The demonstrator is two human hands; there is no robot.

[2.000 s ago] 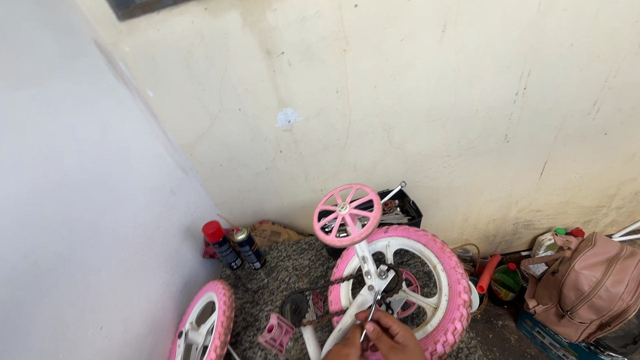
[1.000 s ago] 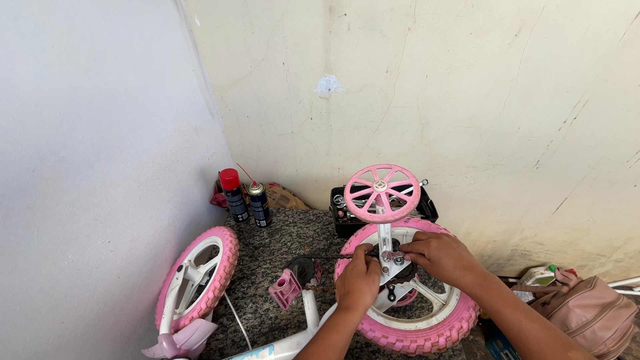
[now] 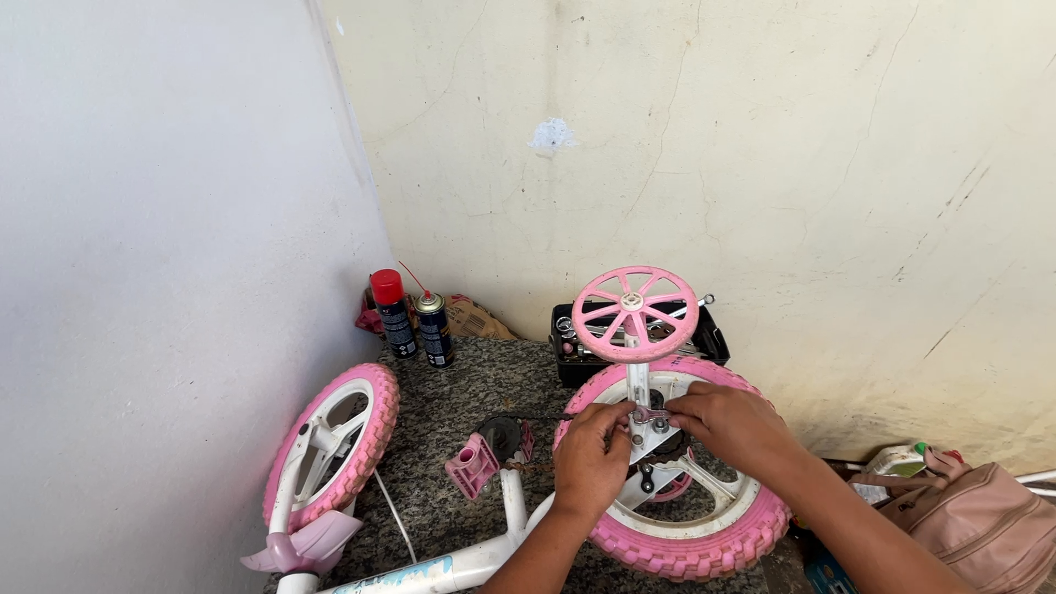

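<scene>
A child's bicycle with a white frame (image 3: 445, 568) lies on its side on a speckled stone slab. My right hand (image 3: 730, 421) holds a small metal wrench (image 3: 652, 415) at the hub of the pink-tyred rear wheel (image 3: 689, 549). The wrench's head is by the training wheel bracket (image 3: 638, 384), where the fingers of my left hand (image 3: 592, 454) touch; what they pinch is hidden. Above the bracket stands the pink training wheel (image 3: 634, 314). The chain (image 3: 536, 417) runs from the hub to the crank, beside a pink pedal (image 3: 473, 466).
Behind the rear wheel is a black toolbox (image 3: 569, 363) with wrenches. Two spray cans (image 3: 394, 318) stand at the slab's back left, near the wall. The front wheel (image 3: 375, 437) is at left. A pink bag (image 3: 973, 520) lies at the lower right.
Both hands were close together low at the hub two seconds ago; now they are on either side of the bracket, with the wrench between them. The view has shifted.
</scene>
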